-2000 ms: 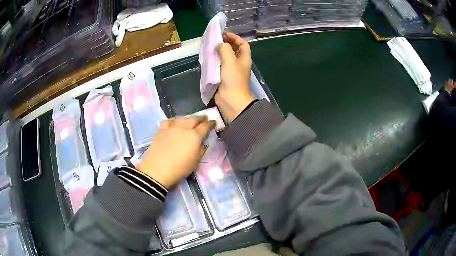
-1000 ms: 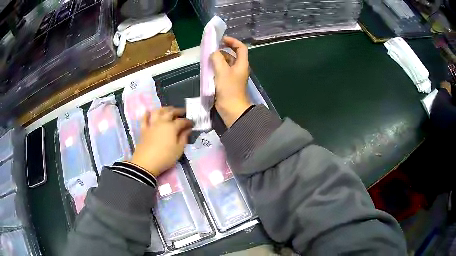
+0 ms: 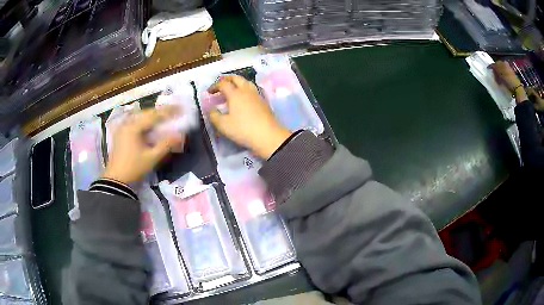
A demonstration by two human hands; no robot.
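A blister tray (image 3: pixel 280 269) holds bagged devices, pink-red at the back half and grey-blue at the front, in two rows. My left hand (image 3: pixel 140 143) is blurred and grips a bagged device (image 3: pixel 182 119) above the back row; a dark empty pocket shows beneath it. My right hand (image 3: pixel 244 116) has its curled fingers on another bagged device (image 3: pixel 210 98) at the back-row pocket to the right, partly hiding it. A bagged device (image 3: pixel 286 98) lies in the back right pocket. Another bagged device (image 3: pixel 200 232) lies in the front row.
A smartphone (image 3: pixel 42 173) lies left of the tray, with more filled trays (image 3: pixel 13 238) at the left edge. Stacked trays (image 3: pixel 346 21), a white cloth (image 3: pixel 179 27) and a wooden board (image 3: pixel 185 56) are behind. Another person's hand (image 3: pixel 507 74) touches white sheets (image 3: pixel 486 77) at right.
The pink-white bagged device held upright by my right hand is no longer raised. My right hand has lowered to the back row; my left hand has moved left and now grips a bagged device.
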